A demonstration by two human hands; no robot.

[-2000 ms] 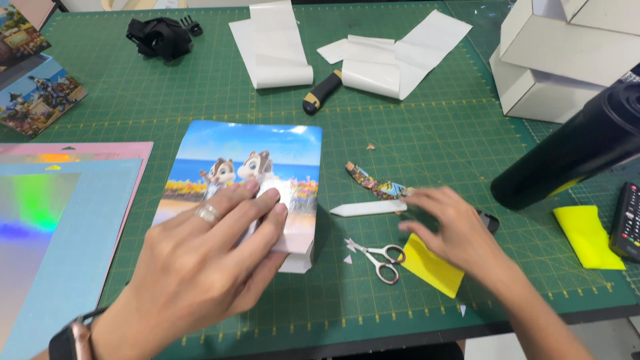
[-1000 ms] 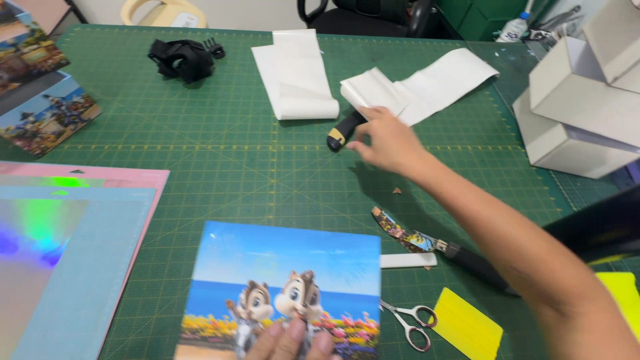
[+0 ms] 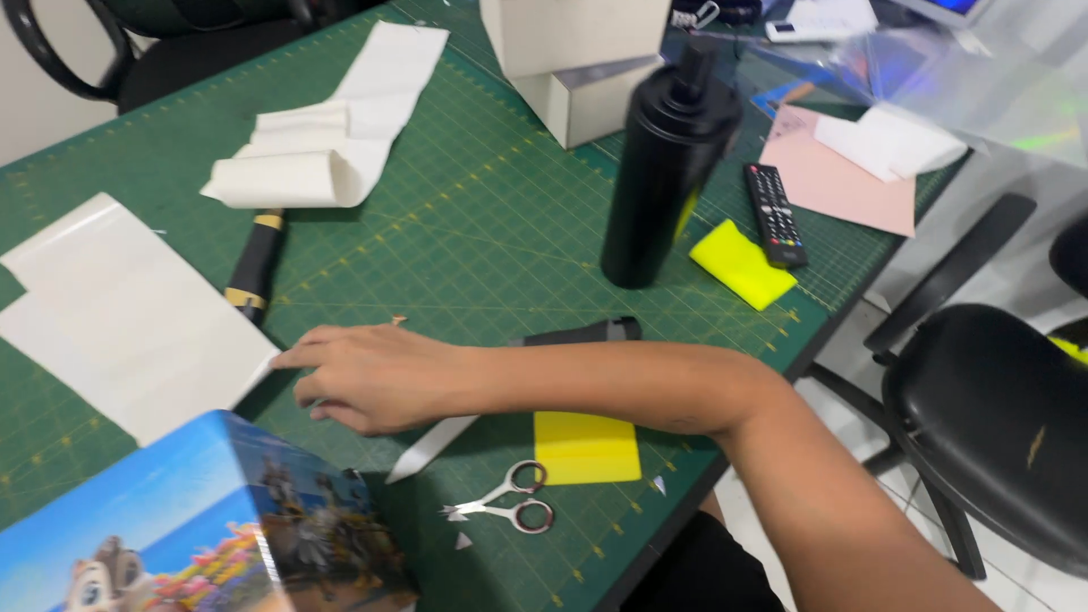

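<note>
My right hand (image 3: 370, 378) reaches left across the green cutting mat, its fingertips at the corner of a white backing sheet (image 3: 144, 314); whether it grips the sheet I cannot tell. My left hand is out of view. A box covered with a glossy printed picture (image 3: 178, 510) stands at the lower left. Below my right forearm lie small scissors (image 3: 510, 501), a yellow squeegee card (image 3: 586, 450) and a white pointed tool (image 3: 433, 446). The black handle of a tool (image 3: 586, 331) shows above the forearm. A black and tan cutter (image 3: 255, 268) lies beside the sheet.
A curled white strip (image 3: 297, 157) lies at the back left. White boxes (image 3: 595, 93), a black bottle (image 3: 650, 170), a folded yellow cloth (image 3: 744, 263), a remote control (image 3: 775, 217) and a pink sheet (image 3: 841, 183) are at the back right. A black chair (image 3: 994, 425) stands beyond the table edge.
My right hand has left the cutter and is at the white sheet's corner. My left hand, earlier on the printed box, is out of view. The view has swung right.
</note>
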